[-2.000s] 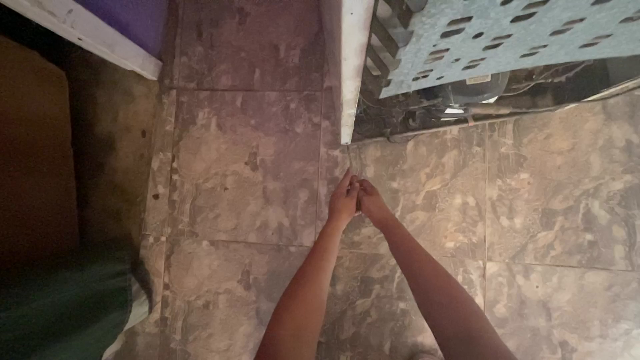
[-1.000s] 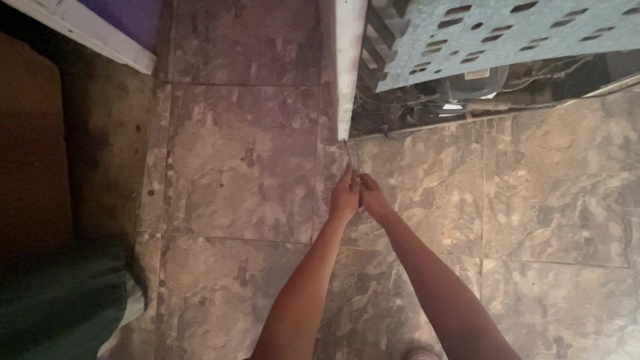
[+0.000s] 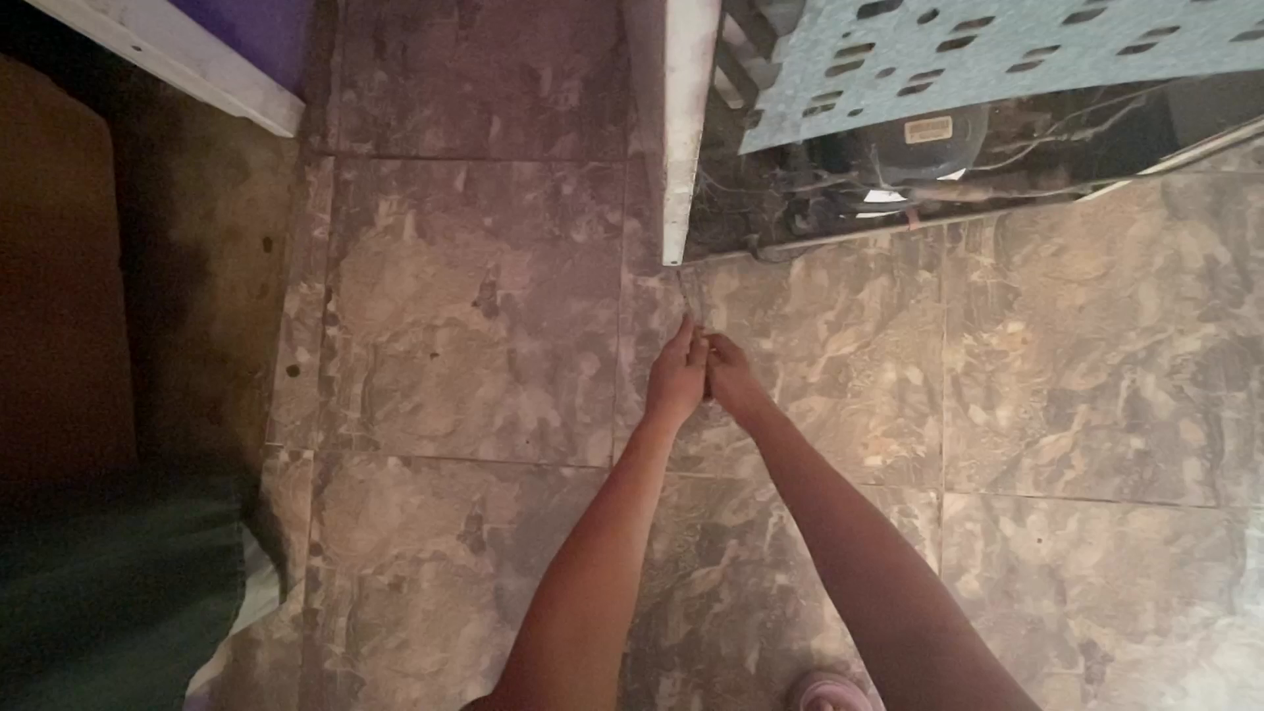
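Note:
My left hand (image 3: 678,375) and my right hand (image 3: 732,370) meet low over the tiled floor, just below the bottom corner of a white appliance side panel (image 3: 681,148). A thin wire-like piece (image 3: 690,288) runs from the fingers toward that corner; both hands seem closed around it, though the fingers hide how it is held. To the right of the panel, the appliance's lower compartment lies exposed, with a dark rounded compressor (image 3: 923,148) bearing a label, and loose wires. A perforated grey metal back cover (image 3: 948,59) stands above it.
Marbled floor tiles (image 3: 444,326) surround the hands. At the upper left is a white-edged purple panel (image 3: 188,59). A brown board (image 3: 59,276) and dark green cloth (image 3: 118,592) lie along the left side. A foot in pink footwear (image 3: 831,691) shows at the bottom edge.

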